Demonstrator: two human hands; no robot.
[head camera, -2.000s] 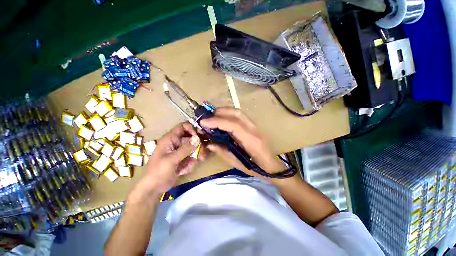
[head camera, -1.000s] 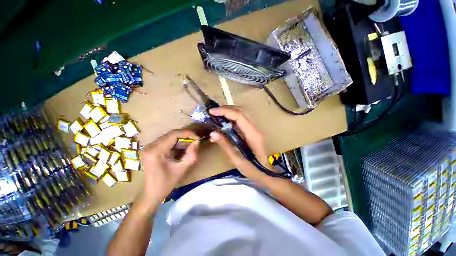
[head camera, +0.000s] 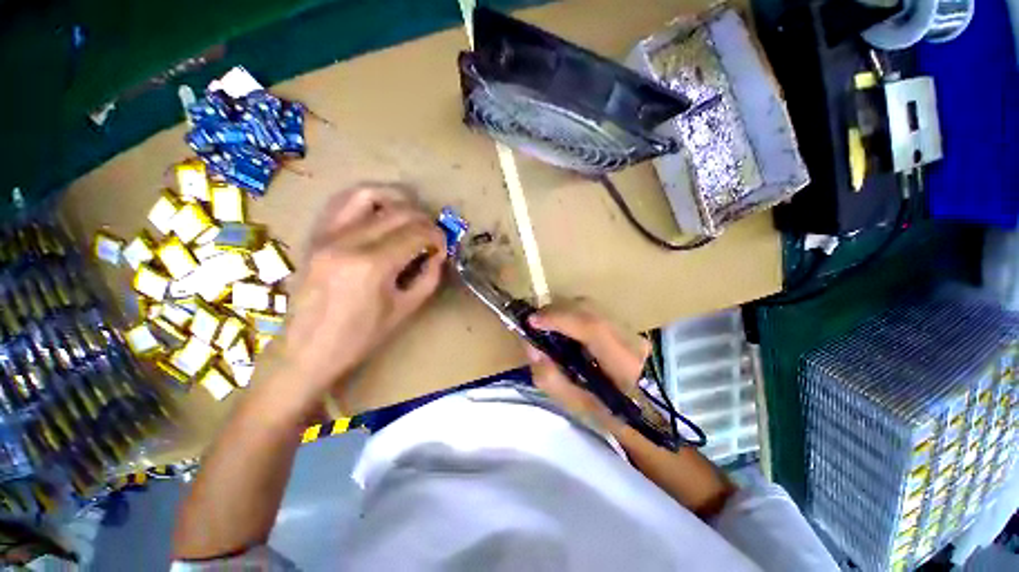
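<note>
My right hand (head camera: 587, 355) is closed around the black handle of a soldering iron (head camera: 492, 299), whose metal shaft points up and left. Its tip is close to a small blue circuit board (head camera: 451, 226) in front of the fan. My left hand (head camera: 363, 274) is blurred, with its fingertips beside the blue board; whether it grips the board or anything else is hidden. A pile of battery cells (head camera: 215, 268) with yellow edges lies left of my left hand. A pile of blue circuit boards (head camera: 248, 132) lies above the cells.
A black fan (head camera: 564, 106) stands at the back, beside an open grey box (head camera: 771, 156) with silvery scraps. A soldering station (head camera: 914, 121) and solder spool (head camera: 936, 20) are at the upper right. Blister trays (head camera: 67, 358) lie at left, stacked trays (head camera: 894, 436) at lower right.
My left hand has moved up to the blue board; the yellow-edged cell it held is no longer visible. The iron has moved down and right, its tip now near the board.
</note>
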